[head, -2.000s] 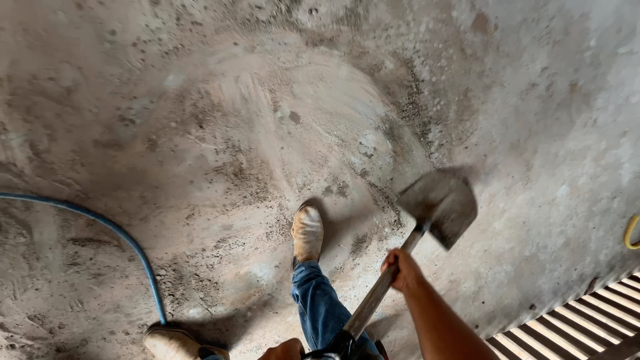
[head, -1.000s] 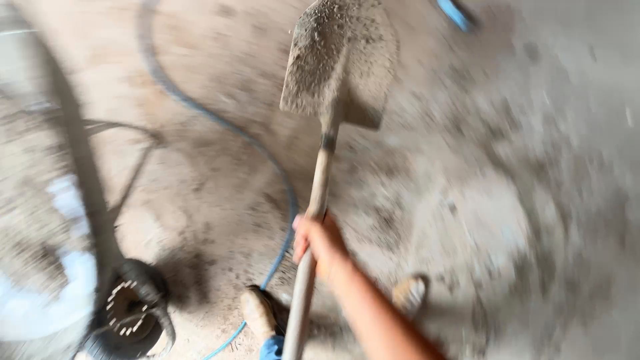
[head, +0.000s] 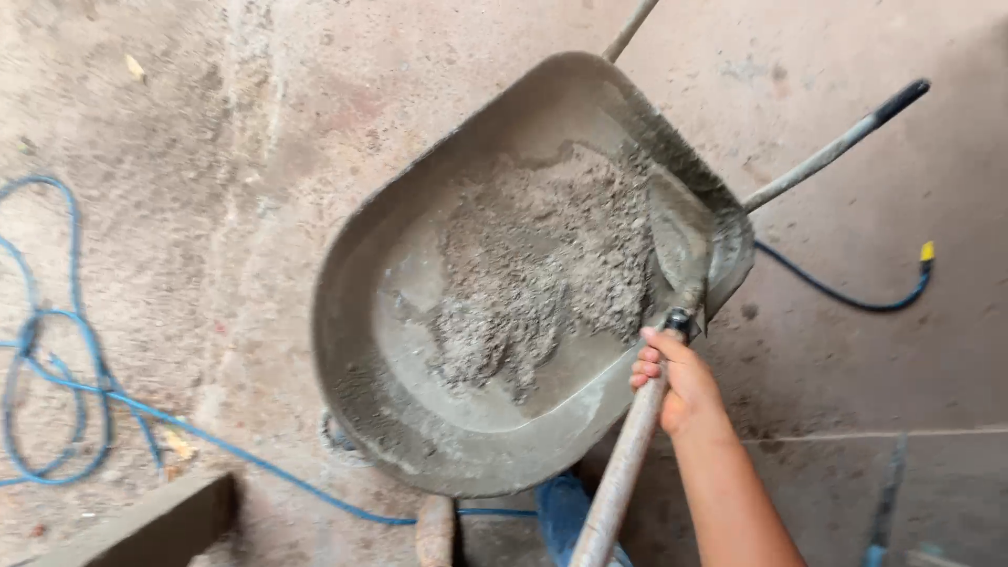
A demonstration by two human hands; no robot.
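My right hand [head: 669, 378] is closed around the wooden shaft of a shovel [head: 624, 472], close below its metal socket. The shovel's blade [head: 683, 228] rests inside a wheelbarrow tray [head: 346, 315], against the wall at the handle end. Beside the blade a heap of grey, crumbly mortar or concrete mix [head: 535, 276] lies on the tray's bottom. The lower end of the shaft runs out of the frame, and my left hand is not in view.
Two wheelbarrow handles [head: 839, 150] stick out at the upper right. A blue hose [head: 260, 465] loops on the left and passes beneath the tray; a blue end with a yellow tip [head: 927, 252] lies at right. A grey block or beam [head: 157, 524] stands lower left, near my boot [head: 435, 531].
The view has swung far over to the wheelbarrow. One second ago the shovel blade was above the floor with grey material on it; now it is inside the tray.
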